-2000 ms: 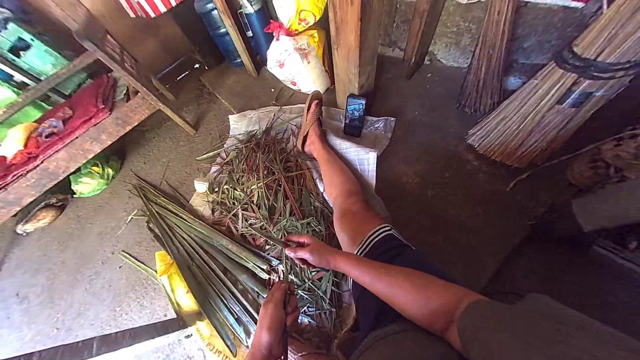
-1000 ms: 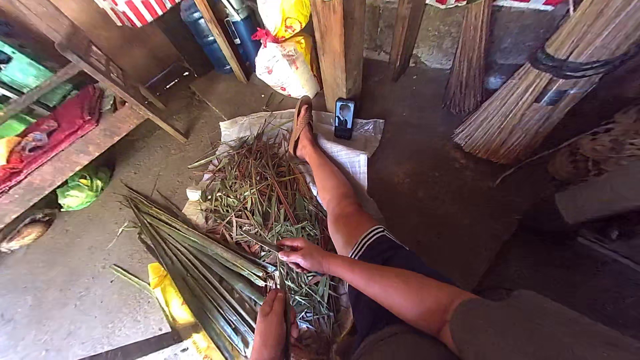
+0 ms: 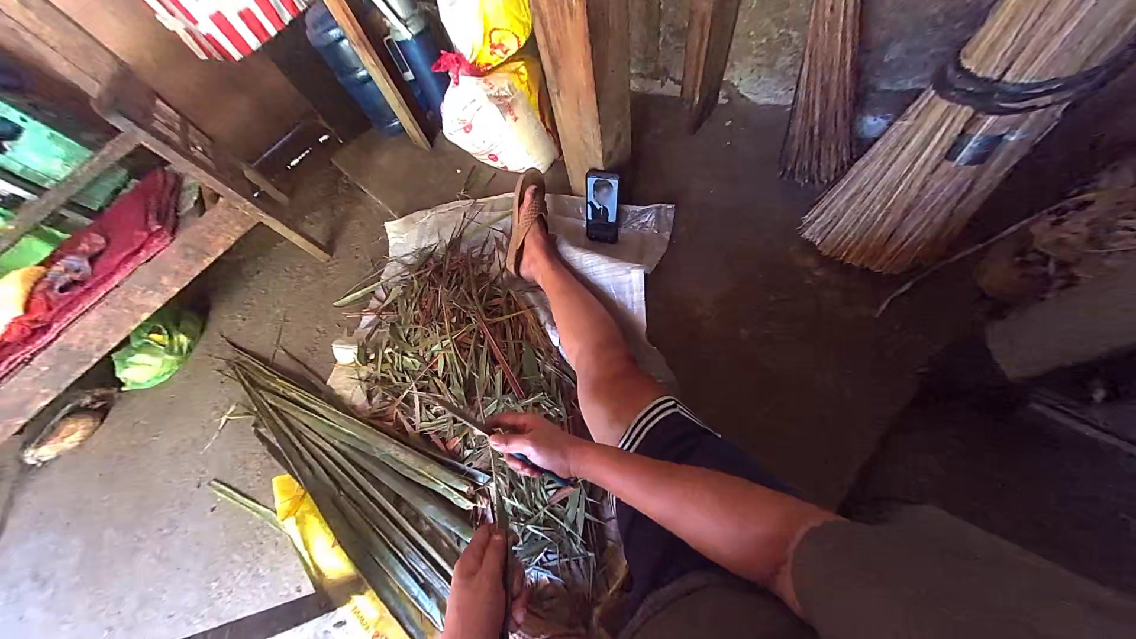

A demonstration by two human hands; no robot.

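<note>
My right hand [image 3: 537, 444] is closed around the dark blue handle of a knife [image 3: 461, 414], its blade pointing up and left over a heap of cut leaf strips [image 3: 461, 337]. Below it, my left hand [image 3: 484, 581] grips a long narrow palm leaf [image 3: 500, 497], whose upper part rises toward the knife hand. Whether blade and leaf touch cannot be told. Left of my left hand lies a bundle of long green palm leaves [image 3: 355, 470], partly over a yellow plastic sack [image 3: 311, 532]. The heap rests on a white woven sack [image 3: 626, 293] beside my outstretched leg.
A phone [image 3: 603, 206] leans against a wooden post [image 3: 577, 89] near my sandaled foot. Stick brooms [image 3: 941, 169] stand at the upper right. Tied plastic bags [image 3: 497, 115] and blue water containers [image 3: 355, 71] are at the top. A wooden bench [image 3: 124, 311] runs along the left.
</note>
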